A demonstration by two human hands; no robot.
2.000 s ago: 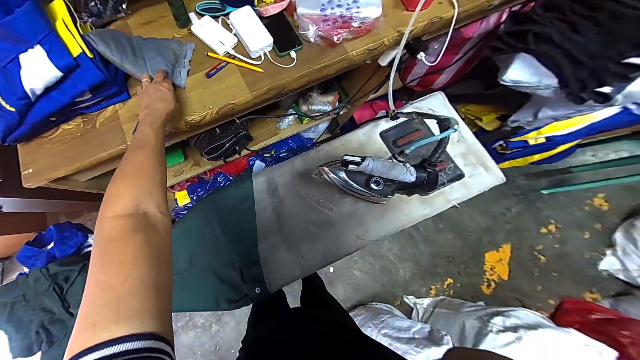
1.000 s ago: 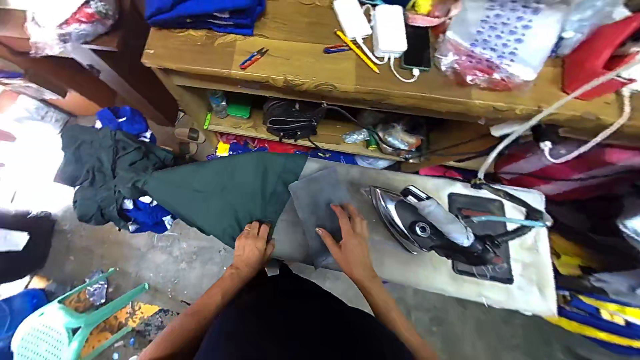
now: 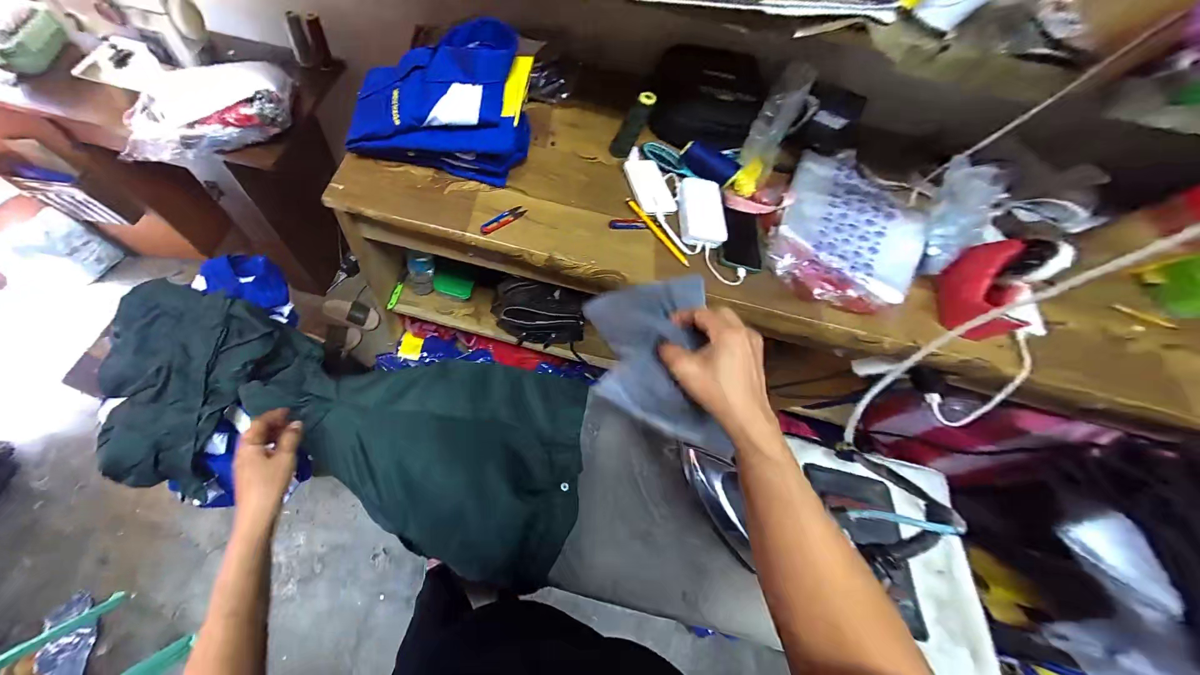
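Observation:
Pinched in my right hand point(image 3: 717, 361) is a grey cloth point(image 3: 642, 352), raised above the ironing board point(image 3: 647, 511) near the bench edge. My left hand point(image 3: 265, 461) has its fingers loosely curled beside the dark green garment point(image 3: 459, 459); whether it touches the fabric I cannot tell. The garment drapes over the board's left end, and its bunched part lies at the left. A clothes iron point(image 3: 717, 492) rests on the board, partly hidden behind my right forearm.
A wooden bench point(image 3: 581, 216) runs behind the board, bearing folded blue garments point(image 3: 441, 103), thread snips point(image 3: 503, 220), white power banks point(image 3: 701, 214), a phone point(image 3: 742, 240) and plastic bags. A white cord point(image 3: 947, 333) crosses the right side. Green plastic furniture point(image 3: 159, 656) is at lower left.
My right hand has lifted the grey cloth off the board. My left hand has moved left from the green garment's part on the board. The view has shifted.

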